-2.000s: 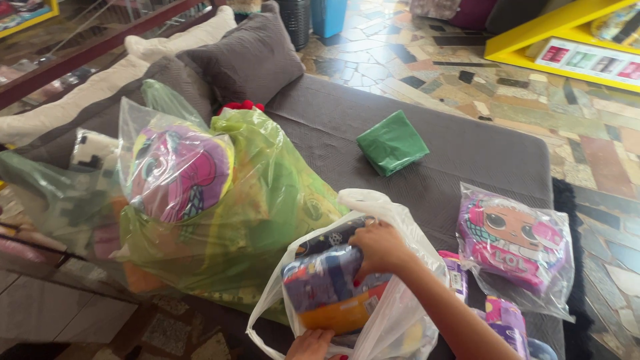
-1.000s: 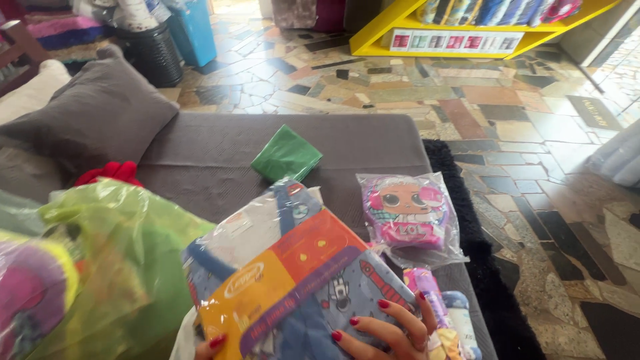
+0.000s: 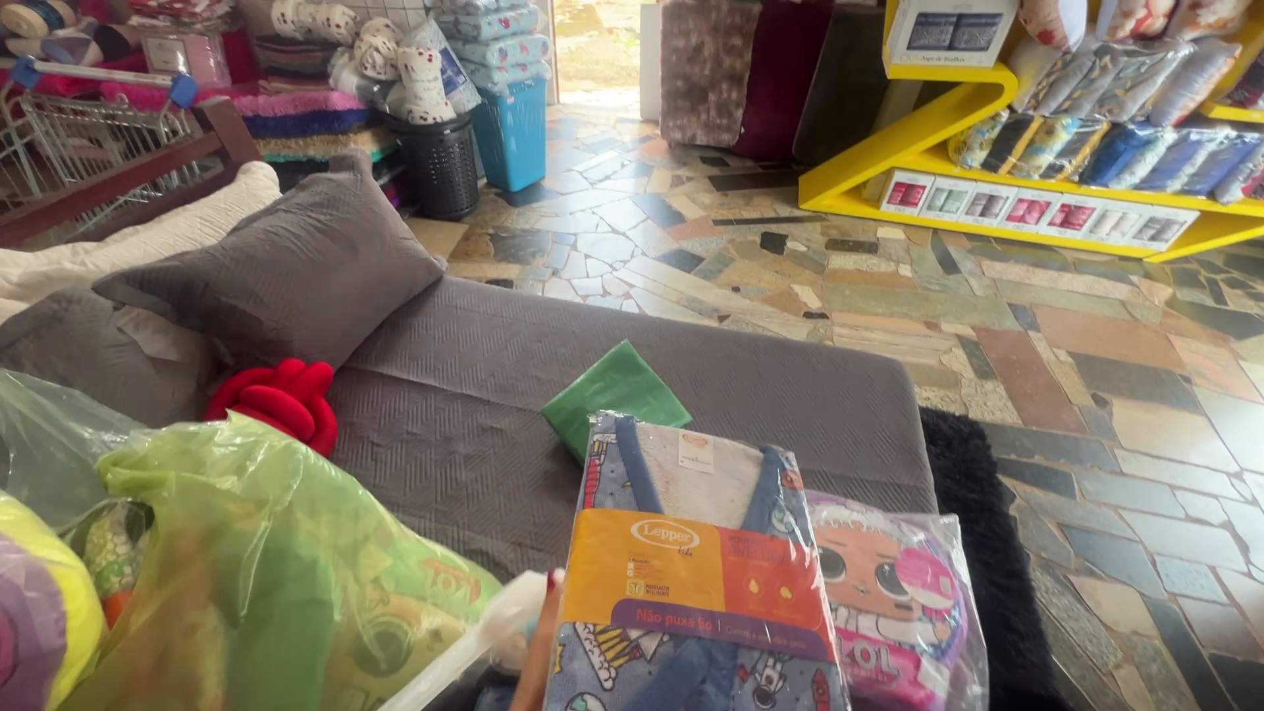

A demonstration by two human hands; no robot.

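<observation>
A clear-wrapped blue patterned garment (image 3: 681,464) with an orange and purple Lepper band is held up at the bottom centre. A red-nailed finger of my left hand (image 3: 538,637) shows at its left edge, the rest of the hand hidden. My right hand is out of view. Behind the package, a folded green item (image 3: 617,390) lies on the grey bedspread. A bagged pink doll-print item (image 3: 894,592) is partly covered by the package's right side. On the left stand a green translucent bag (image 3: 286,563) and a white plastic bag (image 3: 479,642).
Grey pillow (image 3: 296,262) and red knotted cushion (image 3: 281,400) rest on the bed (image 3: 642,326). A black shaggy rug (image 3: 987,533) borders its right side. Beyond stand a yellow shelf (image 3: 908,148), a blue bin (image 3: 513,133), a black basket (image 3: 434,163) and a shopping cart (image 3: 99,123).
The blue garment package was in the white bag two seconds ago; now it is out and held upright, its band facing me. My right hand has left the view.
</observation>
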